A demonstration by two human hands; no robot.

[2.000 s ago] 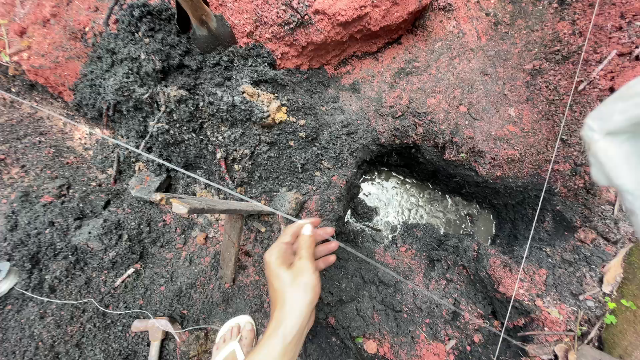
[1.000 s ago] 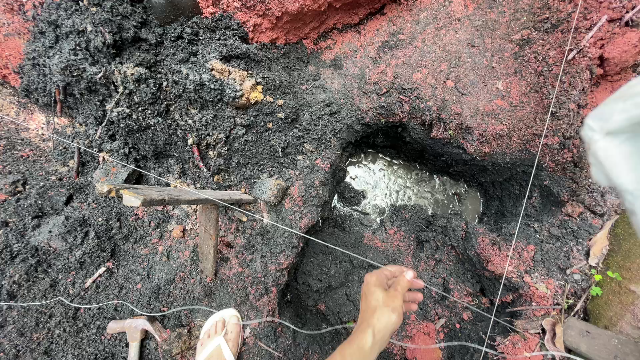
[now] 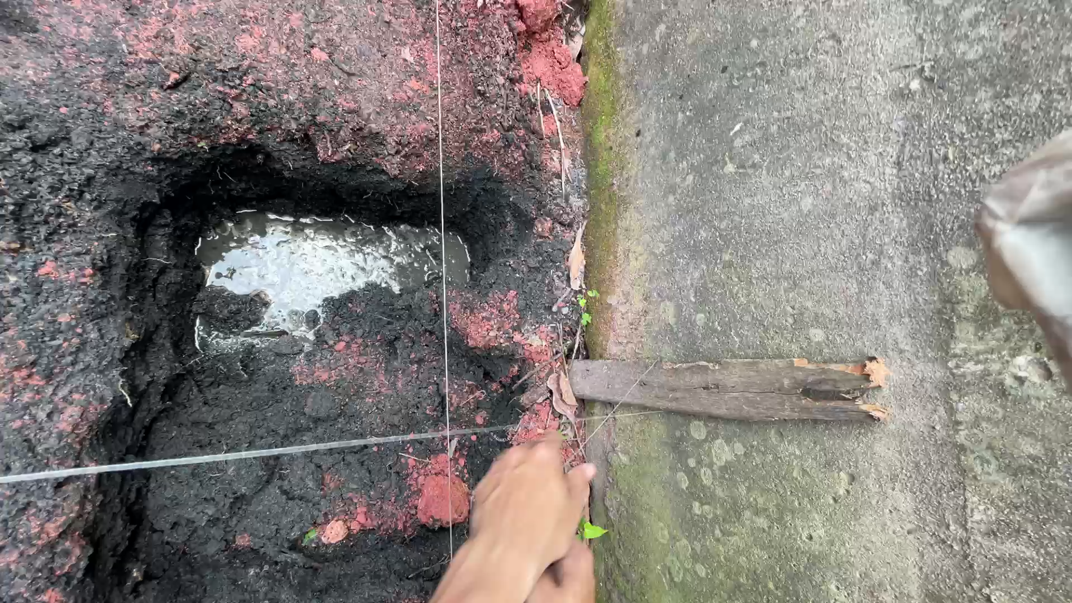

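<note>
My left hand [image 3: 536, 498] reaches from the bottom over the trench's right side, its back up and its fingertips blurred beside red soil. A taut pale string [image 3: 251, 454] runs from the left edge toward these fingers; whether they hold it is hidden. Part of my right hand [image 3: 574, 576] shows beneath the left wrist, its fingers largely hidden. A second thin string [image 3: 442, 209] crosses the trench from top to bottom. Thin line also loops by a weathered wooden stake [image 3: 720, 389], which lies on the concrete with a splintered right end.
A dug hole in black and red soil holds muddy water [image 3: 318, 260]. A mossy concrete slab [image 3: 796, 209] borders it on the right. A red clod [image 3: 443, 500] lies left of my hand. A blurred whitish object [image 3: 1034, 243] juts in at the right edge.
My left hand has moved right along the string to the concrete's edge. My right hand has come into view below it. The view has shifted right, leaving the hammer and foot out of frame.
</note>
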